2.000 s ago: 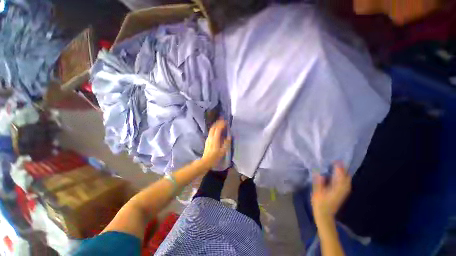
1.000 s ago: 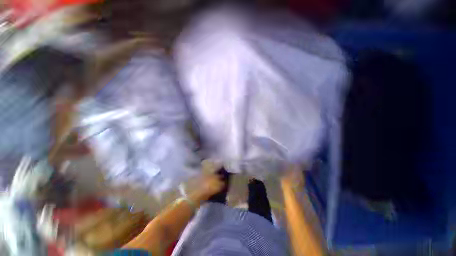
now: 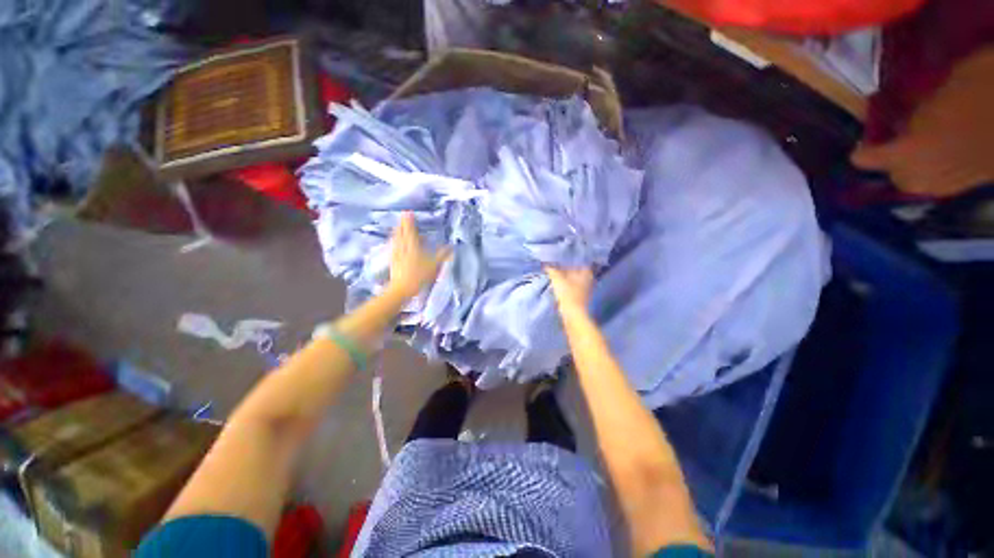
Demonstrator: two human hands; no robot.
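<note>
A gathered bundle of grey-blue garment pieces (image 3: 512,223) lies heaped in front of me over an open cardboard box (image 3: 507,74). A narrow white tie strip (image 3: 409,177) crosses its upper left part. My left hand (image 3: 416,262) lies on the bundle's left part, thumb and fingers apart. My right hand (image 3: 570,286) is at the bundle's lower right part, its fingers closed into the folds and their tips hidden. A smooth pale blue-grey cloth (image 3: 725,245) is draped to the right, and neither hand touches it.
A deep blue bin (image 3: 888,381) stands at the right. A woven-look stool (image 3: 231,104) is at upper left beside a grey-blue heap (image 3: 71,87). A brown box (image 3: 109,458) stands at lower left. White scraps (image 3: 229,330) lie on the floor. A red bag (image 3: 807,13) shows at the top right.
My hands have left the smooth draped cloth and moved up onto the gathered bundle. The view has shifted left, so the bundle now shows nearer the middle.
</note>
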